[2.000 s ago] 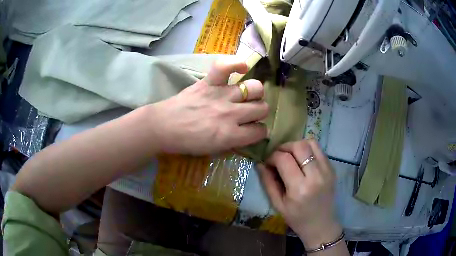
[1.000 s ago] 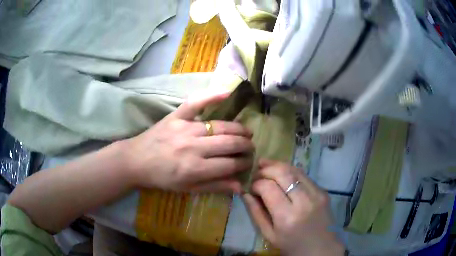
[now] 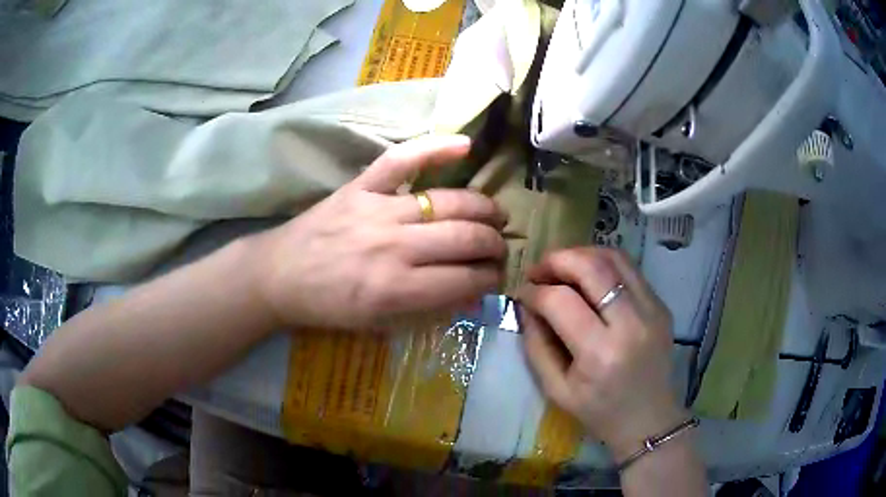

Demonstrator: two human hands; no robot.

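Note:
An olive-green cuff strip [image 3: 563, 209] lies under the needle area of the white sewing machine [image 3: 622, 78]. My left hand [image 3: 389, 248] lies on the cloth left of the needle, fingers pressing on it; its fingertips rest on the olive strip. My right hand [image 3: 602, 340] pinches the strip's near edge between thumb and fingers, just in front of the needle area. A pale grey-green sleeve panel [image 3: 146, 184] spreads left from under my left hand. The needle tip and the cloth under my left palm are hidden.
Spare olive cuffs [image 3: 753, 320] lie right of the machine head, with dark thread snips [image 3: 808, 383] beyond. More pale cut pieces [image 3: 185, 49] lie at the upper left. Yellow-orange printed tape [image 3: 335, 388] is on the white table. Clear plastic [image 3: 34, 301] shows at far left.
The view has shifted. Both hands stay close together at the strip. The strip's near end, bunched between the hands before, now lies flatter, and bare table shows just in front of it.

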